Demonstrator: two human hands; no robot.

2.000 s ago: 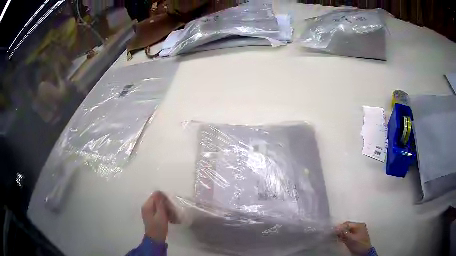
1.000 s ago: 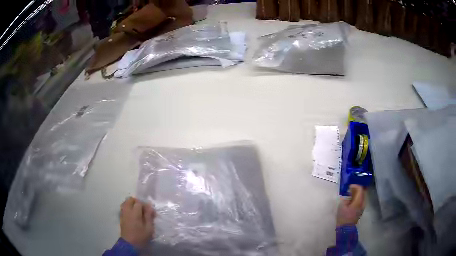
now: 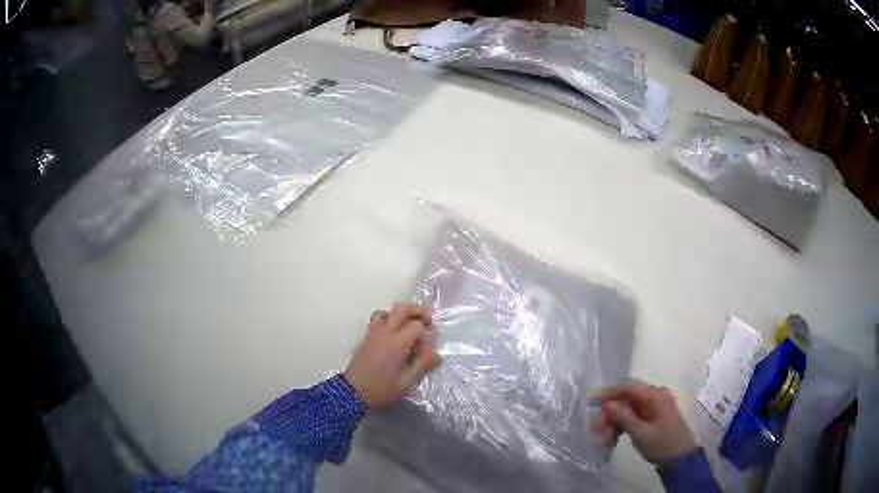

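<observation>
A flat grey wrapped bag in a shiny clear poly bag [image 3: 520, 318] lies turned at an angle on the white table in front of me. My left hand [image 3: 393, 356] rests on its left edge, fingers slightly apart and pressing on the plastic. My right hand [image 3: 641, 419] is over its right edge with thumb and fingers close together. A small pale glint shows at those fingertips, but I cannot tell if it is tape. The blue tape dispenser [image 3: 761, 404] with yellow parts stands to the right, beside a white label sheet [image 3: 730, 371].
Flat clear poly bags [image 3: 279, 135] lie at the left, with bunched plastic [image 3: 116, 207] at the table edge. Two plastic-covered packages [image 3: 549, 63] [image 3: 757, 168] lie at the far side. Brown bags [image 3: 771, 82] stand in a row behind. Grey wrapped bags [image 3: 814, 424] are at the lower right. A person [image 3: 164, 43] is at the far left.
My right hand has moved from the tape dispenser back to the package's right side. My left hand stays at the package's left edge. The view has turned, and the package appears tilted.
</observation>
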